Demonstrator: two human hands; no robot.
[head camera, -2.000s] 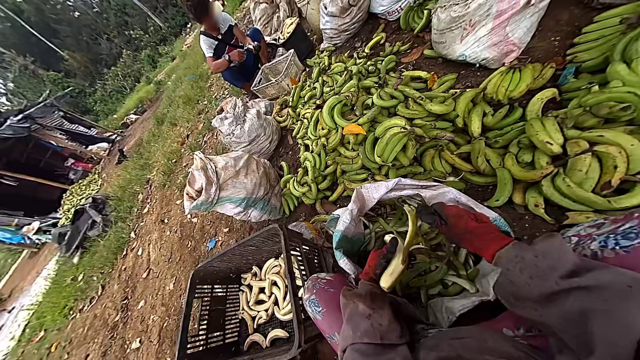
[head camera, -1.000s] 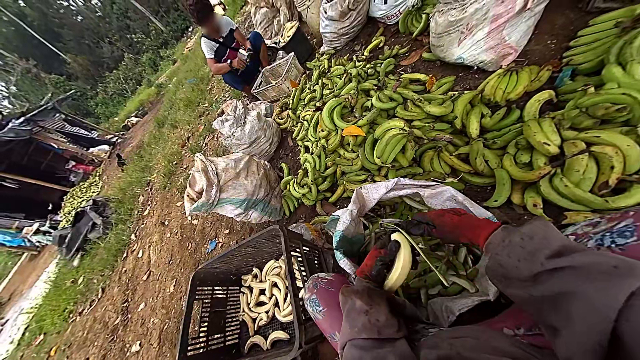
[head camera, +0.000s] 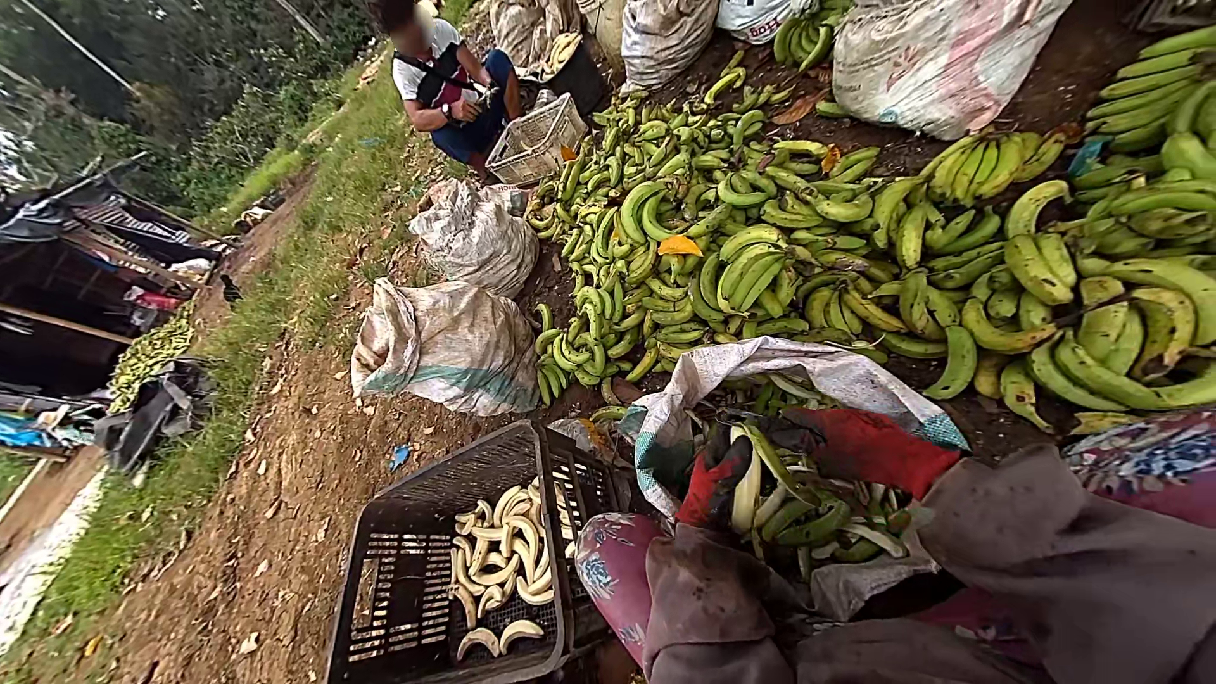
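My left hand (head camera: 714, 477), in a red and black glove, grips a partly peeled green banana or plantain (head camera: 748, 489) above an open woven sack (head camera: 826, 366). My right hand (head camera: 822, 439), gloved alike, is at the fruit's upper end, where a strip of green peel hangs away from the pale flesh. Its fingers are bent, and whether they hold a small tool is too unclear to tell. Green peels (head camera: 817, 522) fill the sack between my knees. Left of my knee, a black plastic crate (head camera: 556, 570) contains several peeled fruits (head camera: 508, 551).
A large heap of green bananas or plantains (head camera: 665, 275) spreads beyond the sack. Two tied sacks (head camera: 456, 347) stand left of it, with more sacks (head camera: 940, 62) behind. Another person (head camera: 456, 95) crouches by a pale crate (head camera: 540, 141). Grassy ground slopes at left beside a shelter (head camera: 76, 275).
The fruit between my hands was mostly pale a second ago; now green peel hangs on it. My right hand has moved in close to my left hand.
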